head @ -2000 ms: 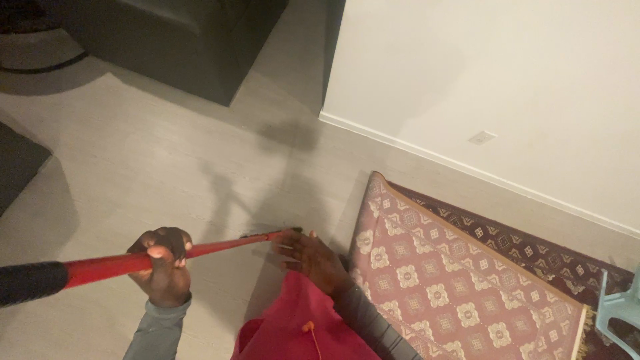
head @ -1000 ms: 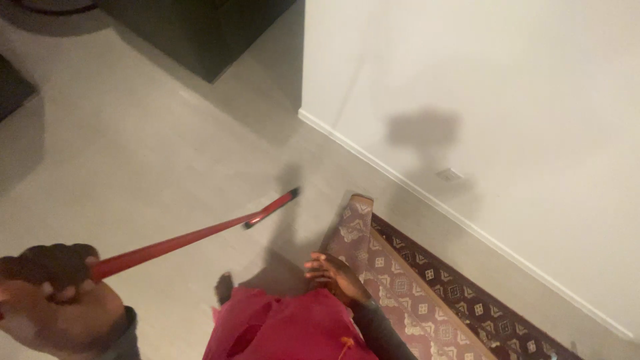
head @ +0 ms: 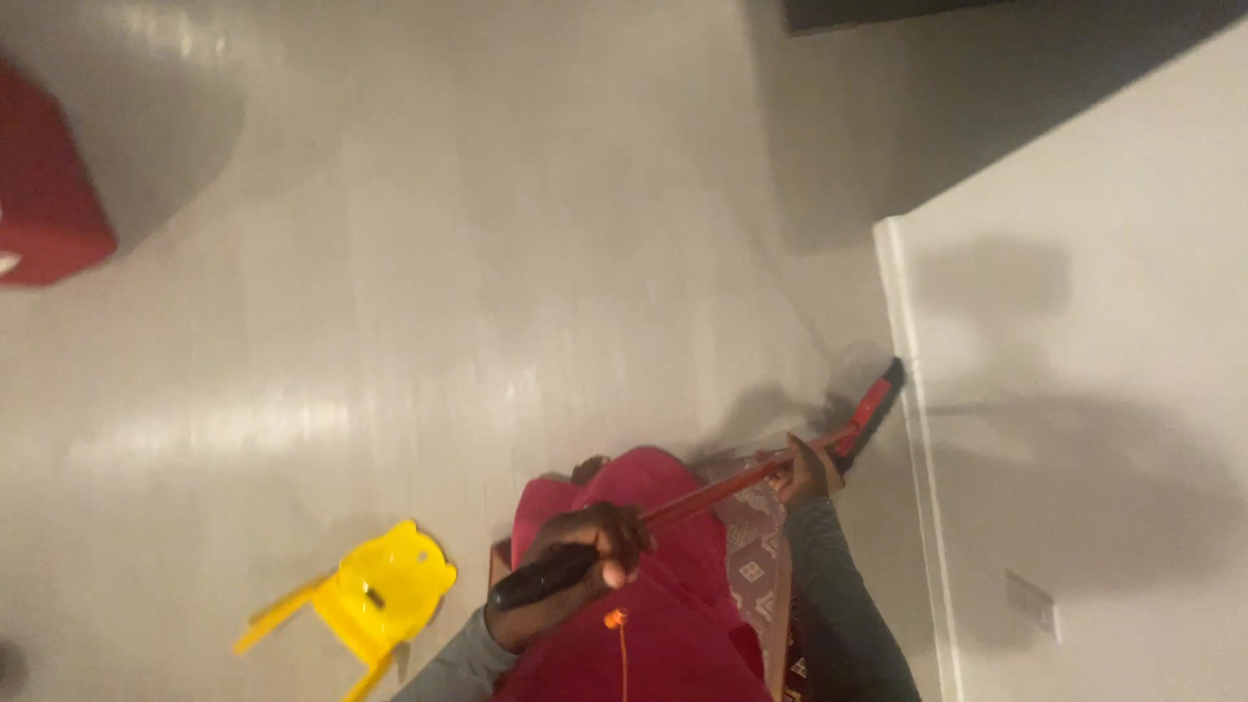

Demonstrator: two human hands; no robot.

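Observation:
A red broom (head: 717, 493) with a black grip slants across my body, its red and black head at the foot of the wall on the right. Around the upper shaft, beside the black grip, my left hand (head: 585, 556) is closed. Nearer the head, my right hand (head: 804, 473) is on the lower shaft, with the fingers blurred but wrapped about it. Below the shaft, part of a patterned rug (head: 756, 565) shows between my red clothing and my right sleeve.
A yellow plastic child's chair (head: 395, 585) is at the lower left. A red object (head: 49, 185) stands at the left edge. The white wall (head: 1121, 341) with its baseboard (head: 921, 468) and an outlet (head: 1032, 604) bounds the right side. Dark furniture (head: 877, 12) is at the top.
A second ago my right hand was off the broom; now it is on the lower shaft. The broom head has come to the baseboard. The view has swung, bringing in the yellow chair.

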